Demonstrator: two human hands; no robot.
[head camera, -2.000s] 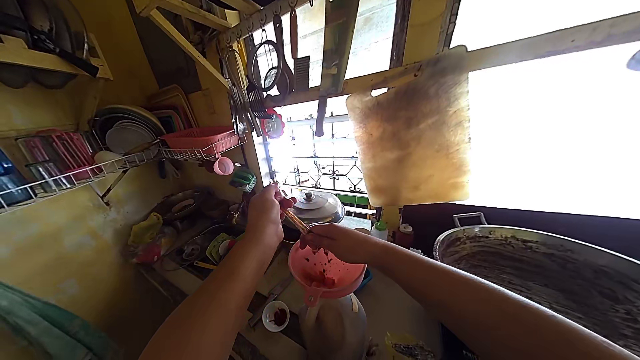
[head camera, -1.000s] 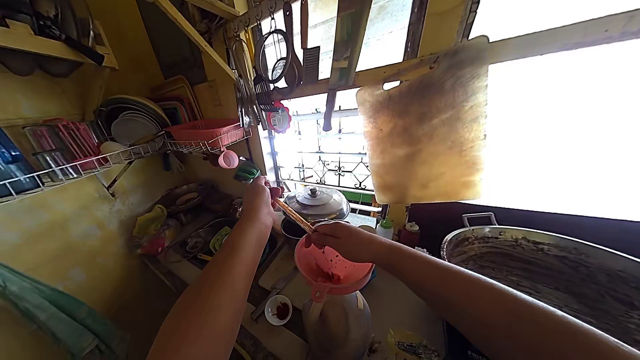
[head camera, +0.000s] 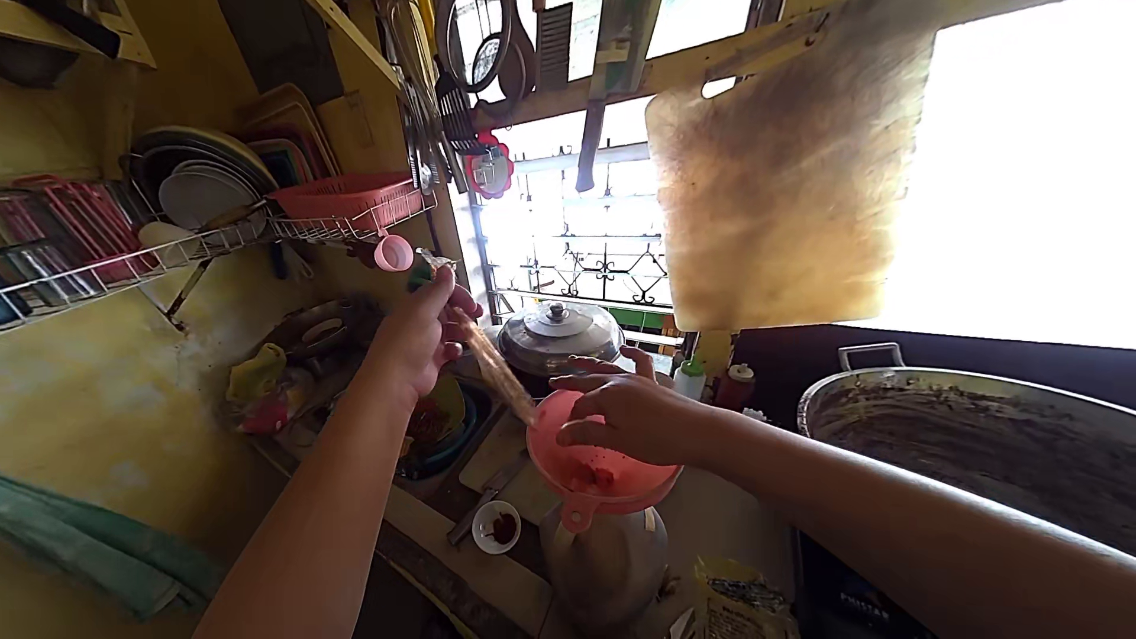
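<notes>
My left hand grips the top of a long narrow clear plastic packet with brown contents. The packet slants down to the right, its lower end at the rim of a pink plastic funnel. Over the funnel is my right hand, its fingers spread and apart from the packet. Reddish lumps lie inside the funnel, which sits on top of a large rounded container. What the container holds is hidden. A small white bowl with dark red sauce stands to the left, beside a knife.
A large metal pot with dark residue stands at the right. Behind the funnel are a lidded pot and squeeze bottles. A cutting board and utensils hang above. A wire rack runs along the left wall.
My right hand has let go of the packet's lower part and spread its fingers over the funnel. My left hand still holds the packet's top.
</notes>
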